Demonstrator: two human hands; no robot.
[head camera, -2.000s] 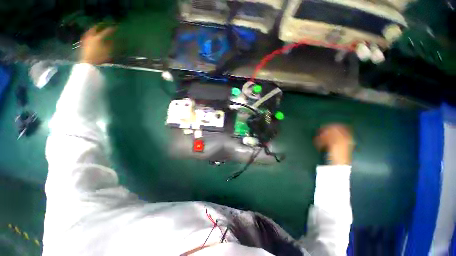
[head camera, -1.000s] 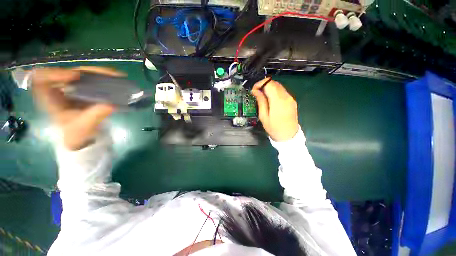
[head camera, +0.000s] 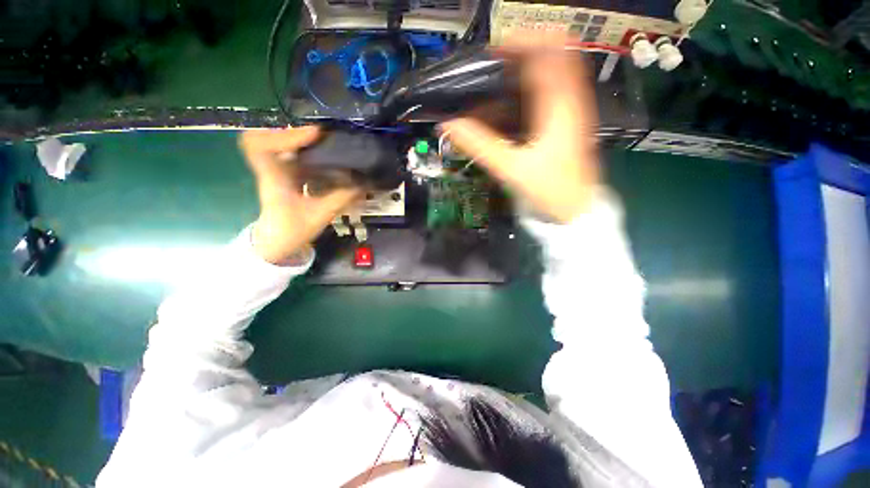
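My left hand (head camera: 286, 195) is closed around a black power adapter (head camera: 348, 155) and holds it over the white AC test socket (head camera: 389, 202), hiding most of the socket. My right hand (head camera: 548, 143) is raised over the back right of the fixture, blurred, with thumb and fingers apart. Black cable (head camera: 458, 86) lies or hangs beside its fingers; I cannot tell whether it is held. The green test board (head camera: 458, 205) shows below my right hand, with dark shadow over it. The red rocker switch (head camera: 363, 256) is on the dark fixture base (head camera: 420, 257).
A cream instrument (head camera: 582, 21) and coiled blue cable (head camera: 358, 74) are at the back. A crumpled white scrap (head camera: 60, 157) and a small black plug (head camera: 36, 250) lie at left. A blue bin (head camera: 797, 315) stands at the right edge.
My left hand has brought the adapter right, from left of the fixture to over the socket. My right hand has moved up and back from the board, and its fingers have spread.
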